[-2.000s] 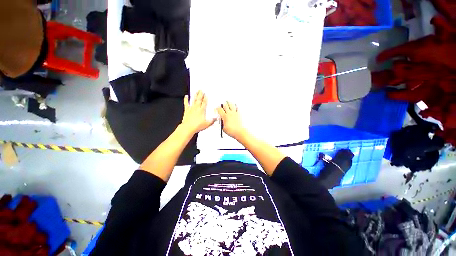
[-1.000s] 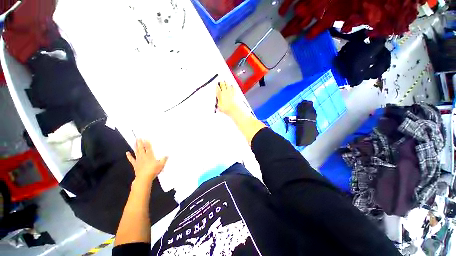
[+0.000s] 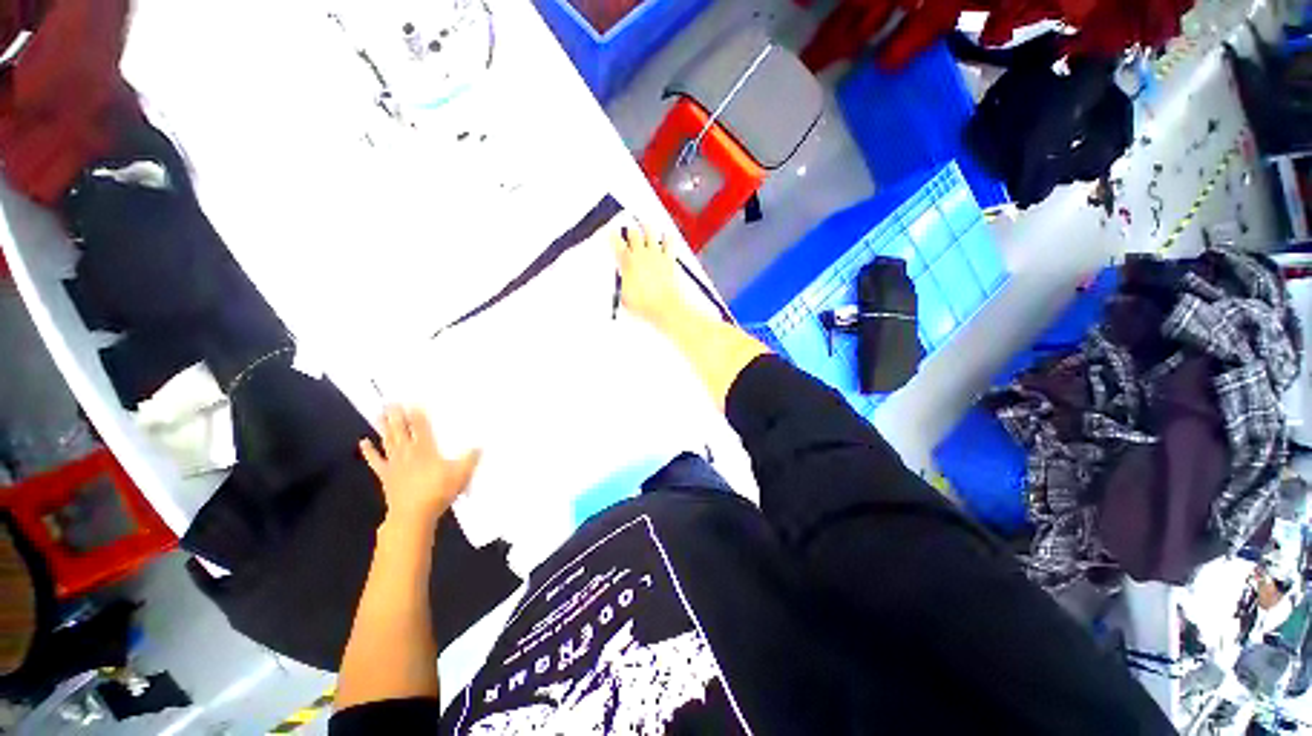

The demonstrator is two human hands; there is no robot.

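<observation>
A white template [image 3: 533, 381] lies on the white table, its outline almost lost against it. A black panel [image 3: 540, 266] shows as a dark strip beyond the template's far edge. My left hand [image 3: 417, 463] lies flat with fingers spread near the template's left side. My right hand [image 3: 650, 281] rests at the right side, by the strip's right end, with a thin dark pen [image 3: 617, 295] held in it, pointing down toward me. Stacked black panels [image 3: 310, 525] hang at the left table edge beside my left forearm.
A white cloth [image 3: 192, 417] lies among black pieces at left. Right of the table are a red stool [image 3: 701, 173], a light blue crate [image 3: 943, 273] with a tied black bundle [image 3: 888, 324], and plaid garments [image 3: 1237, 388]. Another red stool [image 3: 89, 521] stands at left.
Since a second ago, the black strip beyond the template has become wider. Both hands have stayed nearly in place. Earlier they were close together, and the view has since turned.
</observation>
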